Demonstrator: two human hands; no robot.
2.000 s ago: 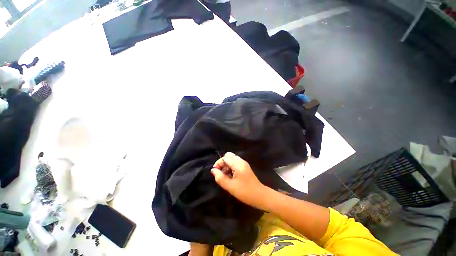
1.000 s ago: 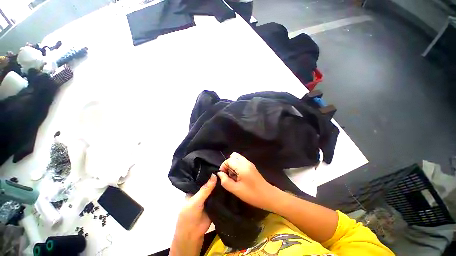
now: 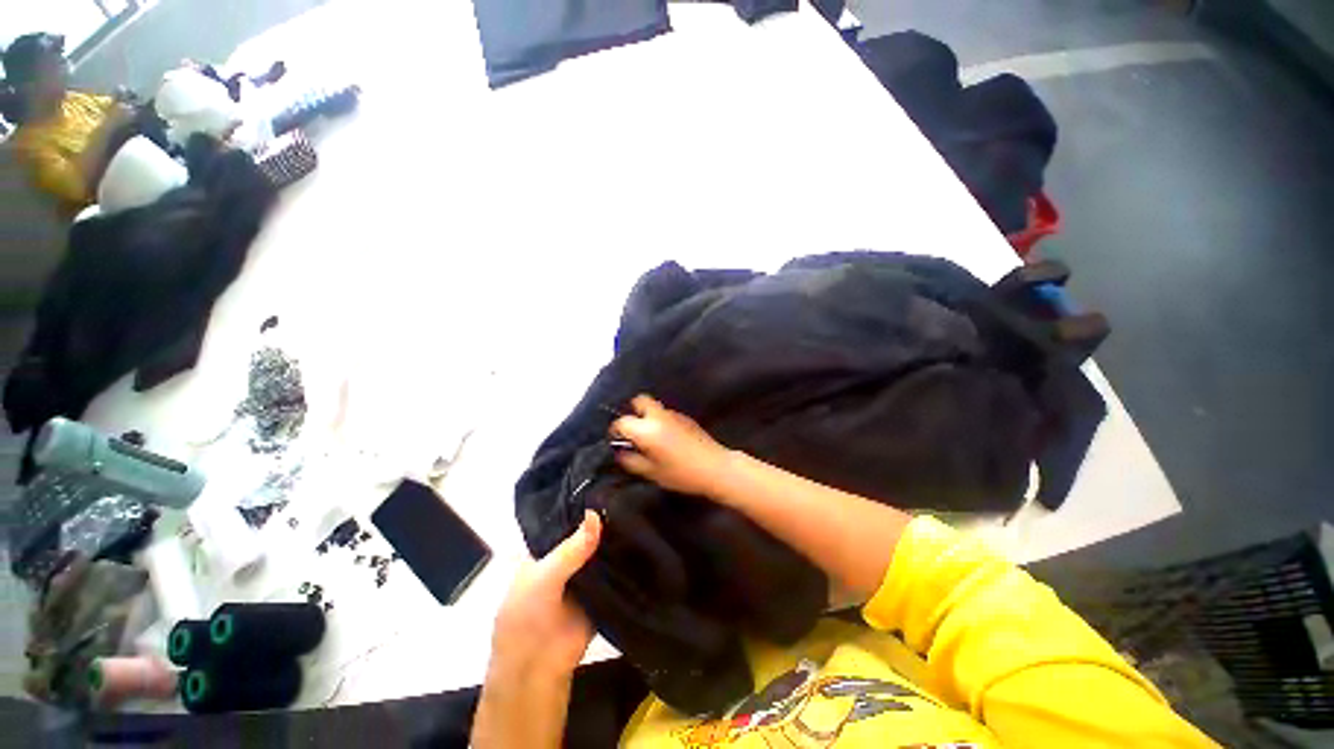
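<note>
The black garment (image 3: 849, 381) lies bunched over the table's near edge and onto my lap. My left hand (image 3: 544, 607) is at its lower left, thumb on top of the cloth and the other fingers hidden under it, gripping it. My right hand (image 3: 666, 446) is above and to the right of the left, fingers curled in at the garment's left part. A small bright sliver shows at its fingertips and a pale spot on the cloth between the hands. Whether the sliver is a needle, I cannot tell. No thread is clearly visible.
Left on the white table (image 3: 483, 234) are a smartphone (image 3: 432, 542), small black fasteners (image 3: 348, 539), a silvery heap (image 3: 274, 395), black thread cones (image 3: 268, 629), a pink cone (image 3: 135, 678) and a bottle (image 3: 123, 461). A person (image 3: 66, 125) is at far left. A black crate (image 3: 1280, 629) stands at right.
My left hand has come up from below the garment to hold its left part. My right hand has shifted slightly up the cloth. The view has turned left, showing the cones and another person.
</note>
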